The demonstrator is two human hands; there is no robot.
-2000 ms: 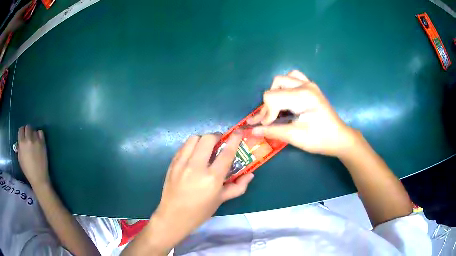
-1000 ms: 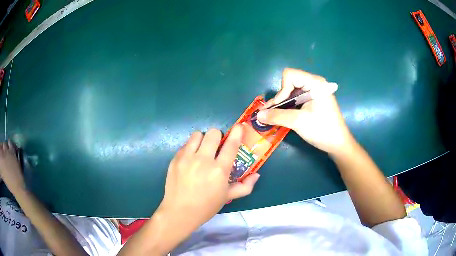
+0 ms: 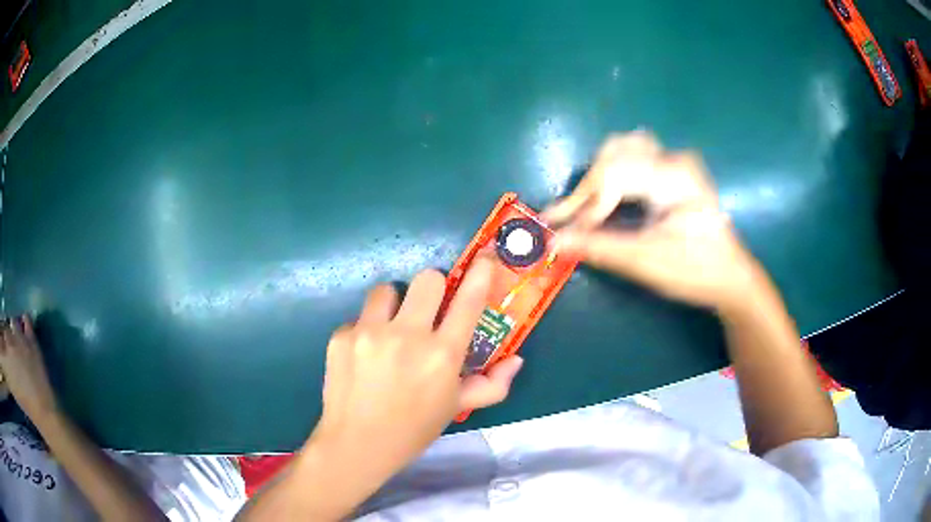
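An orange housing [image 3: 534, 298] lies at a slant on the green table in front of me. A black ring speaker with a white centre [image 3: 520, 242] sits in its far end. A green circuit board [image 3: 490, 331] is at the near end, partly under my fingers. A thin yellowish strip [image 3: 521, 290] runs between them. My left hand [image 3: 400, 380] holds the housing by its near end. My right hand [image 3: 653, 219] is blurred at the housing's far right edge, fingers pinched beside the speaker. The tweezers cannot be made out clearly in it; a dark patch shows in the palm.
Another orange unit [image 3: 869, 51] lies at the upper right, with part of one more [image 3: 919, 71] at the right edge. An orange piece [image 3: 19, 65] lies beyond the pale strip [image 3: 77, 59] at the upper left. Another person's hand [image 3: 22, 367] rests at the left edge.
My right fingers have moved off the speaker to the right, uncovering it. The tweezers seen earlier are no longer clear. My left hand keeps its hold. The outlying units have shifted in view.
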